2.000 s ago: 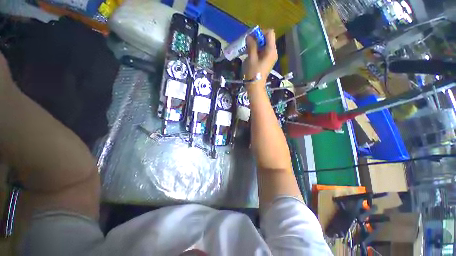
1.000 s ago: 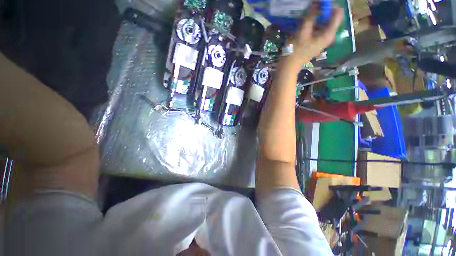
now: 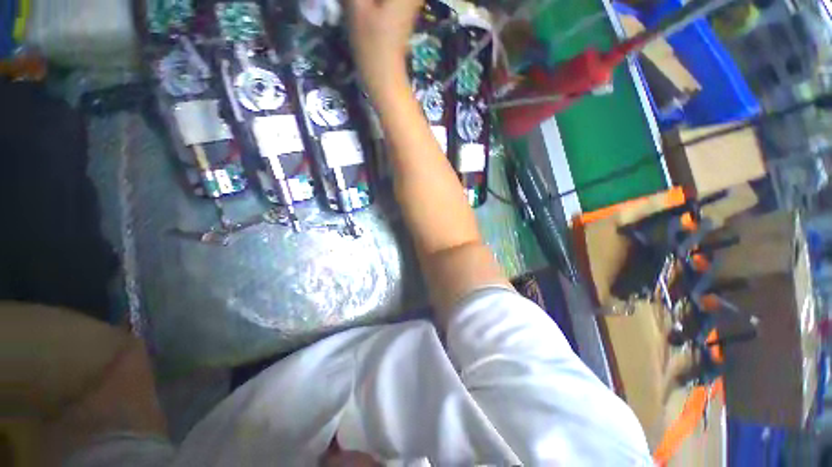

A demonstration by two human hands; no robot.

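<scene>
Several long black open housings (image 3: 240,114) lie side by side on the film-covered bench (image 3: 173,301). They show green circuit boards (image 3: 239,20), round silver discs (image 3: 260,89) and white rectangles (image 3: 277,134). Small metal bits (image 3: 351,226) stick out at their near ends. My right hand (image 3: 383,20) is over the far part of the middle housings, blurred and cut by the top edge. Its fingers are hidden, so its grip cannot be told. A whitish shape lies just left of it, unclear. My left hand is out of view; only the forearm shows at lower left.
A red bottle (image 3: 558,91) stands right of the housings, by the green belt (image 3: 607,137). A long dark tool (image 3: 546,214) lies on the bench's right edge. Black handle parts (image 3: 639,264) lie on orange-edged cardboard at right. A black pile (image 3: 46,201) is at left.
The view has shifted, with the housings now further left. My right hand has moved left over them from beyond their far ends. The white-and-blue tube seen in it earlier is not clearly visible now.
</scene>
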